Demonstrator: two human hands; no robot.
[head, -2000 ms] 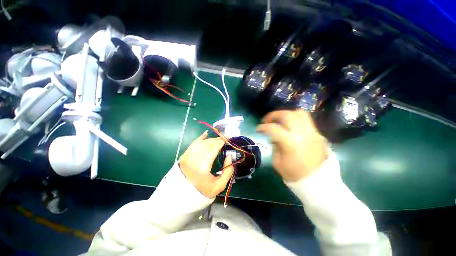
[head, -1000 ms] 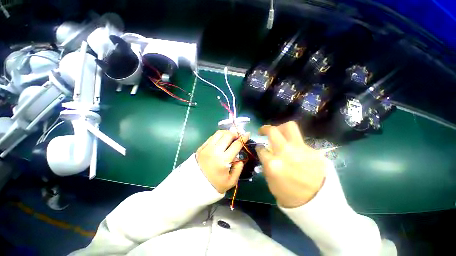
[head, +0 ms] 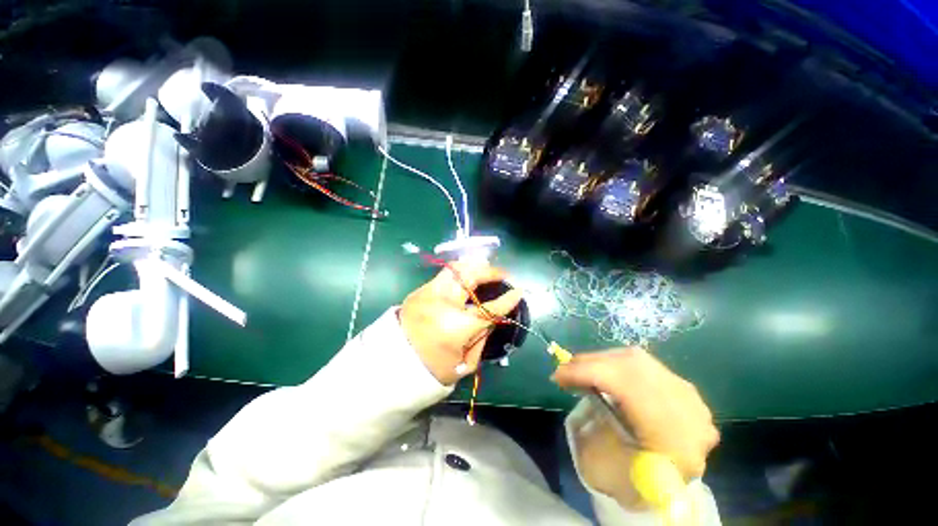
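Observation:
A camera housing (head: 510, 336) stands in front of me with its black round opening facing up. Red, orange and black wire leads (head: 475, 386) come out of it. Its white flared base (head: 468, 247) points away from me, with white cables beyond. My left hand (head: 449, 327) grips the housing's left side, fingers over the opening among the wires. My right hand (head: 643, 403) holds a yellow-handled tool (head: 658, 479) at the right. A small yellow piece (head: 558, 352) shows at its fingertips, with a thin line running toward the opening. The exact contact there is unclear.
White camera bodies (head: 134, 327) are piled at left. Another open housing (head: 309, 139) with red wires lies at the back. Circuit-board modules (head: 623, 195) stand on the dark surface at upper right. A tangle of thin pale strands (head: 638, 306) lies on the green mat (head: 823, 308).
My right hand has moved back toward me and right, and now shows the yellow-handled tool. The strand tangle is uncovered. My left hand stays at the housing.

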